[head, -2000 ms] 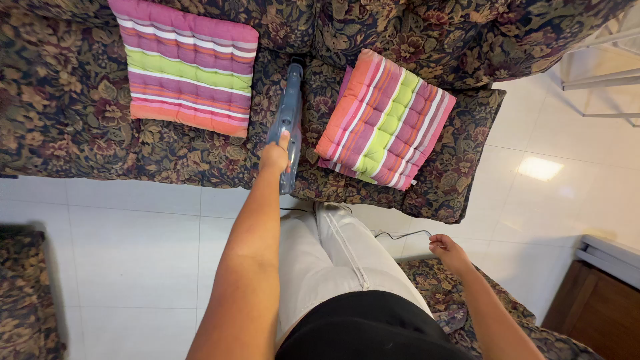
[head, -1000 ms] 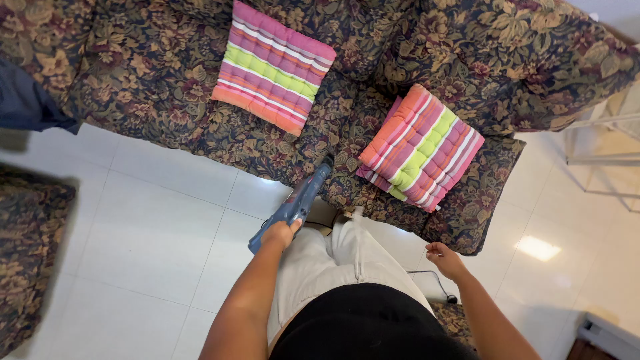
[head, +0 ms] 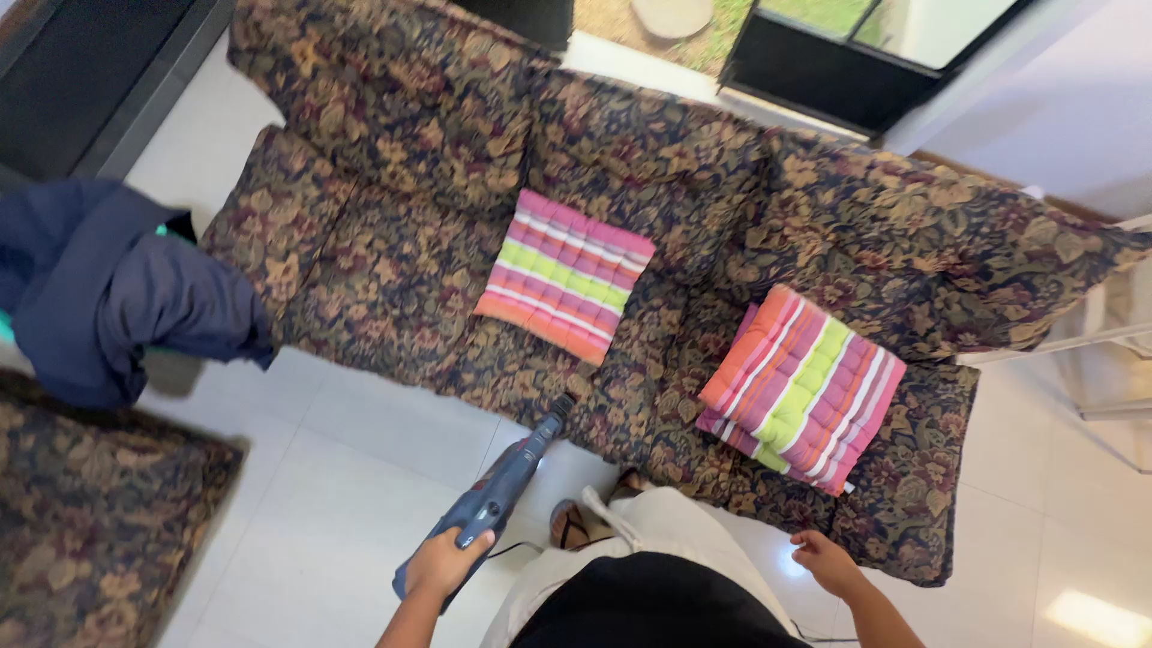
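My left hand (head: 447, 560) is closed around the handle of a blue-grey handheld vacuum cleaner (head: 490, 504). Its dark nozzle (head: 562, 405) points up and to the right, at the front part of the floral sofa seat (head: 405, 297). A striped square cushion (head: 569, 273) lies on the seat beyond the nozzle. More striped cushions, stacked, lie farther right, the top one (head: 805, 387) turned at an angle. My right hand (head: 821, 556) is near the sofa's front edge with fingers curled; whether it holds anything is unclear. A thin black cord (head: 517, 546) shows beside the vacuum.
Dark blue cloth (head: 153, 279) hangs over something at the left. Another floral-covered seat (head: 99, 513) is at the lower left, across white floor tiles (head: 360, 468). A white metal frame (head: 1102, 360) stands at the right. Behind the sofa is an opening with dark-framed panels (head: 810, 72).
The view has shifted so that more of the sofa shows. The vacuum has gone from between the cushions to the seat's front edge. The cord near my right hand earlier no longer shows at its fingers.
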